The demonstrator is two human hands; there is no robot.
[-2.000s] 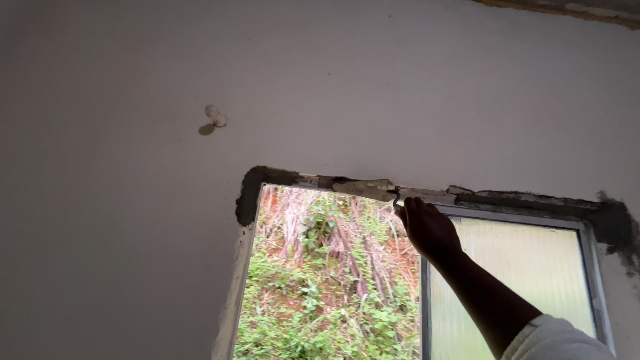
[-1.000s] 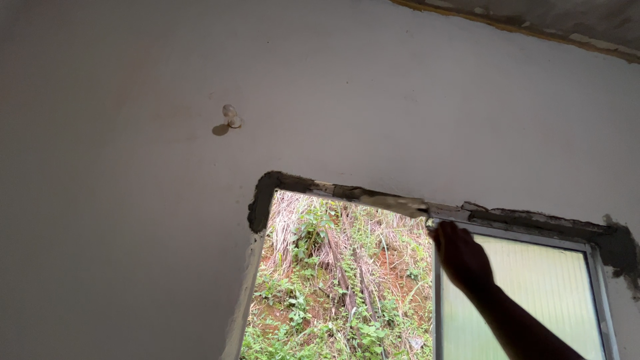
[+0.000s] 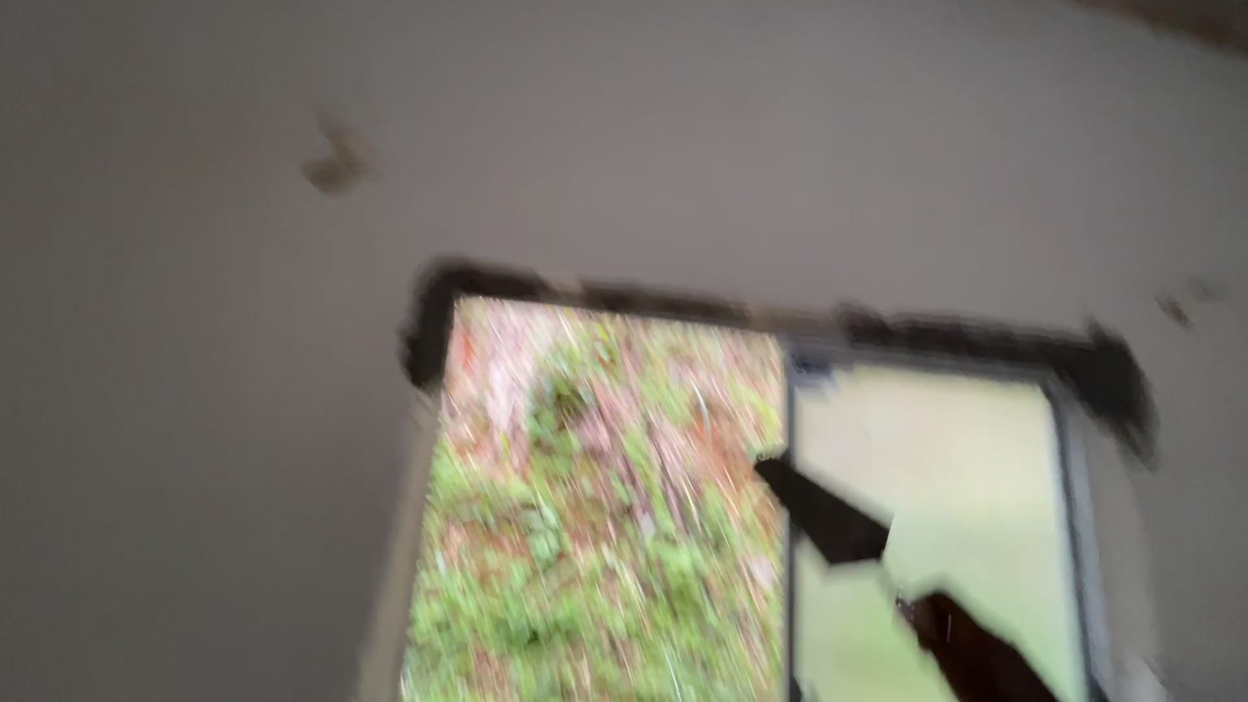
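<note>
My right hand [image 3: 960, 634], dark and blurred, is at the lower right in front of the frosted window pane [image 3: 936, 468]. It holds a trowel, whose dark blade [image 3: 829, 512] points up and left across the upright bar between the panes. The blade is apart from the rough dark mortar [image 3: 663, 302] along the top of the window frame. My left hand is out of view.
A pale plastered wall [image 3: 682, 136] surrounds the window, with a small fixture or mark [image 3: 336, 166] at the upper left. Through the left opening shows a bank with plants [image 3: 585, 517]. More mortar [image 3: 1111, 390] covers the top right corner.
My right hand has moved down from the top of the window frame, and the trowel's blade now shows clear of the mortar. The view is blurred by motion.
</note>
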